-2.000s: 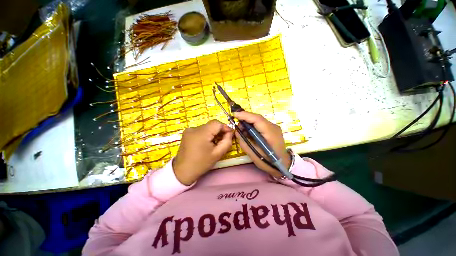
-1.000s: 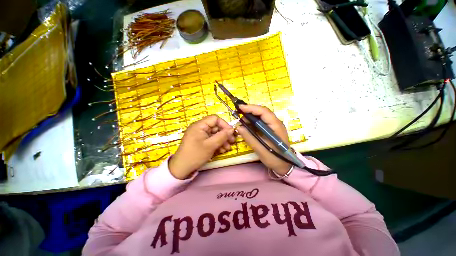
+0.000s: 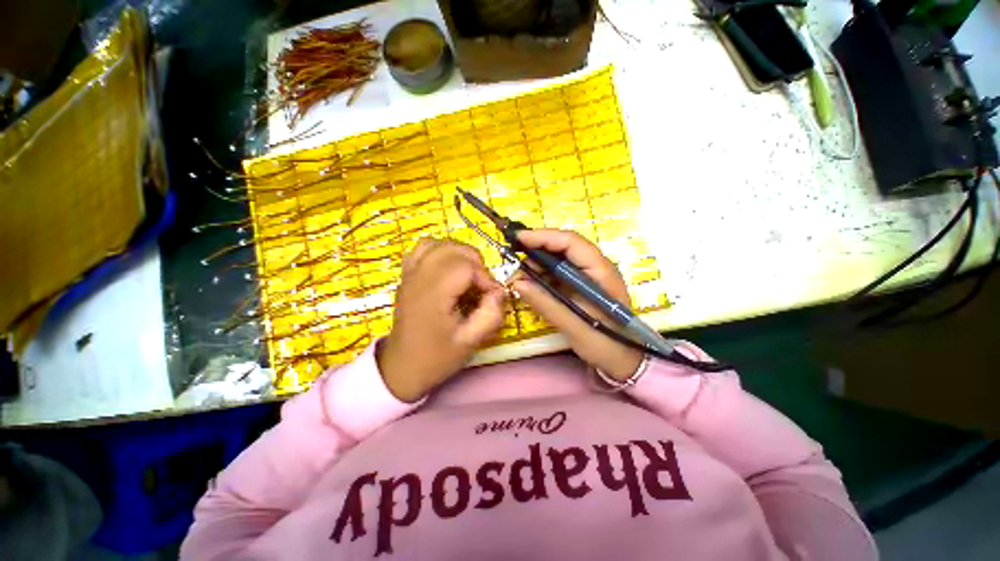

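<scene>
My right hand (image 3: 581,296) holds a dark grey pen-like soldering iron (image 3: 592,294), its thin tip pointing up and left over the yellow gridded panel (image 3: 548,137). A thin guide tube runs beside the iron and ends near its tip. My left hand (image 3: 444,312) is bent close to my right fingers, over the panel's near edge. Its fingers pinch something small and brownish, probably lead wires; they hide most of it. Several orange-brown lead wires (image 3: 378,225) lie across the panel's left part, their pale ends past its left edge.
A wire bundle (image 3: 324,66), a round tin (image 3: 418,55) and a brown box (image 3: 521,44) stand behind the panel. Stacked yellow sheets (image 3: 77,175) are at left. A phone (image 3: 768,44), a green-handled tool (image 3: 820,96) and a black soldering station (image 3: 916,110) with cables are at right.
The iron's tip has shifted slightly left and down over the panel. My left hand has turned, its fingers curling more by my right fingertips. The lead wires on the panel look the same.
</scene>
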